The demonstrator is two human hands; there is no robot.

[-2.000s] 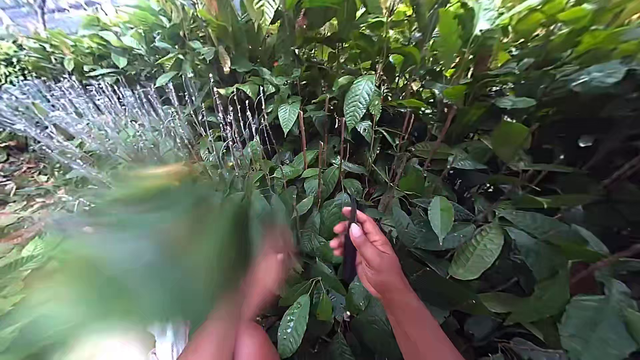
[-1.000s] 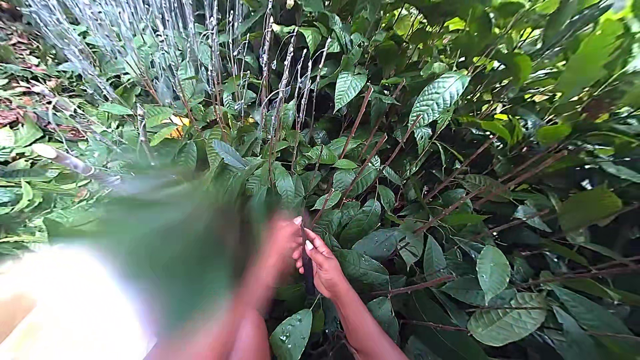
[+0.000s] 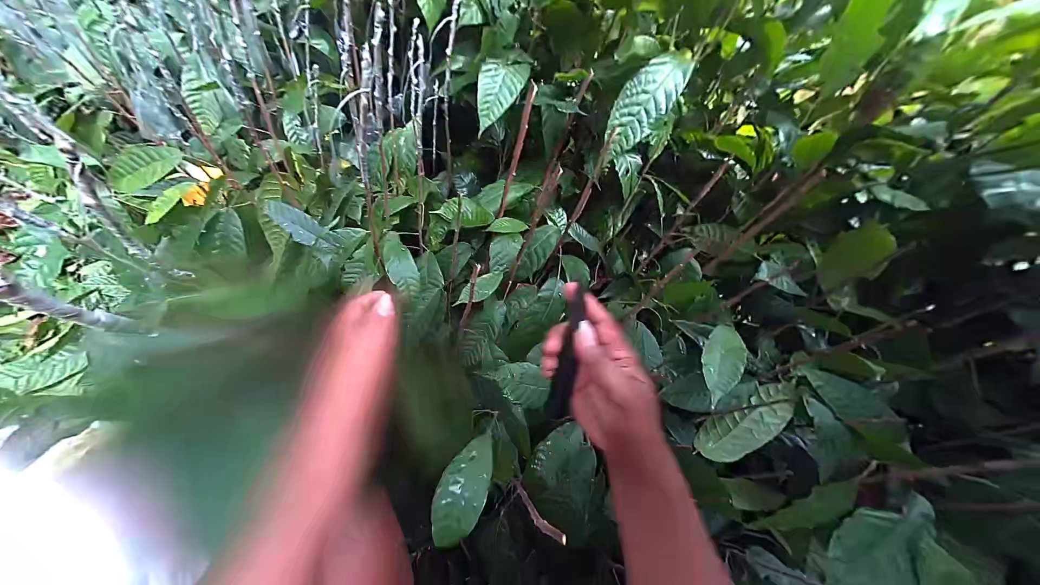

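Observation:
My right hand (image 3: 605, 370) is closed around a dark, narrow tool (image 3: 566, 366), held roughly upright between thumb and fingers; its exact kind cannot be made out. To its left, my left hand (image 3: 363, 317) is blurred, thumb uppermost. A blurred mass of green leaves (image 3: 219, 406) spreads beside and below the left hand, apparently held in it, though its grip is partly hidden. Behind both hands stand leafy shrubs with thin reddish-brown stems (image 3: 520, 146), several of them with cut ends. A broad green leaf (image 3: 463, 491) hangs between my forearms.
Thin pale stems (image 3: 378, 73) rise at the upper left. A grey branch (image 3: 65, 309) reaches in from the left edge. Brown branches (image 3: 764, 215) slant through dense foliage at the right. A short cut twig (image 3: 540, 516) points down near the bottom centre.
My hands, close together a second ago, are now apart, the left one farther left. The dark tool stays in my right hand. The view has shifted.

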